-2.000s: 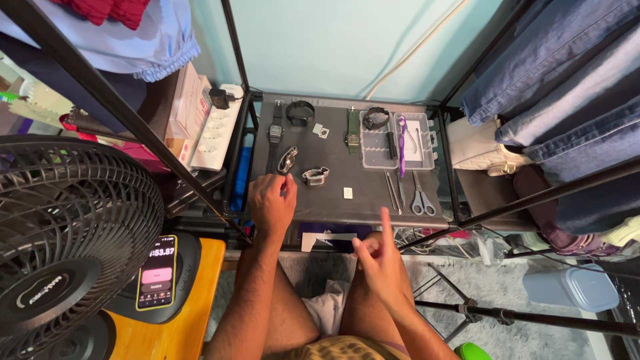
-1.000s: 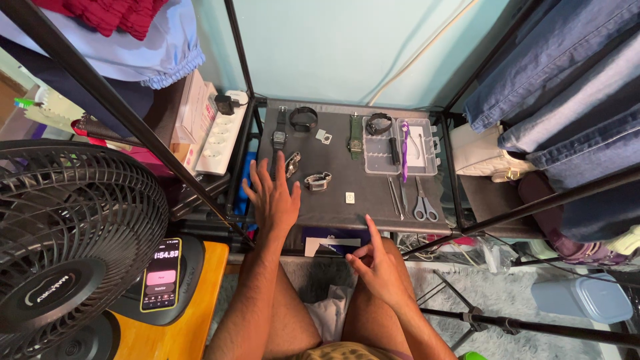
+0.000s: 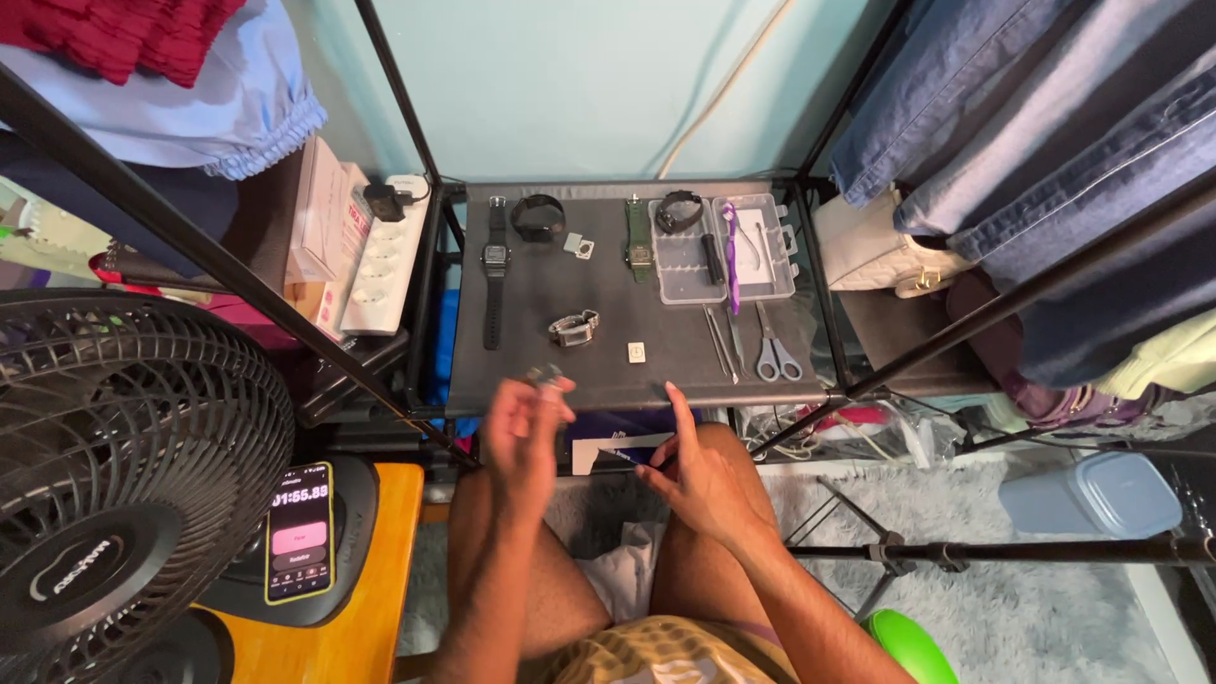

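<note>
My left hand (image 3: 522, 427) is raised at the front edge of the dark shelf top (image 3: 608, 380), fingers closed on a small silver metal watch (image 3: 545, 374), blurred. My right hand (image 3: 698, 475) hovers above my right thigh, index finger extended, with nothing visible in it. Another metal-band watch (image 3: 575, 328) lies beyond my left hand. A small white square piece (image 3: 636, 352) lies beyond my right fingertip. Further back are a black digital watch (image 3: 495, 255), a black round-banded watch (image 3: 538, 219), small square pieces (image 3: 579, 247) and a green-strap watch (image 3: 637, 255).
Scissors (image 3: 779, 356) and slender metal tools (image 3: 720, 342) lie right, before a clear plastic case (image 3: 689, 275) holding a black watch (image 3: 679, 212) and purple tool (image 3: 731, 247). Black rack poles (image 3: 912, 347) flank the shelf. A fan (image 3: 123, 456) and phone (image 3: 300, 532) are left.
The metal watch that lay nearest my left hand has been picked up, and that hand has drawn back toward me with it. My right hand stays near the front edge, index finger extended.
</note>
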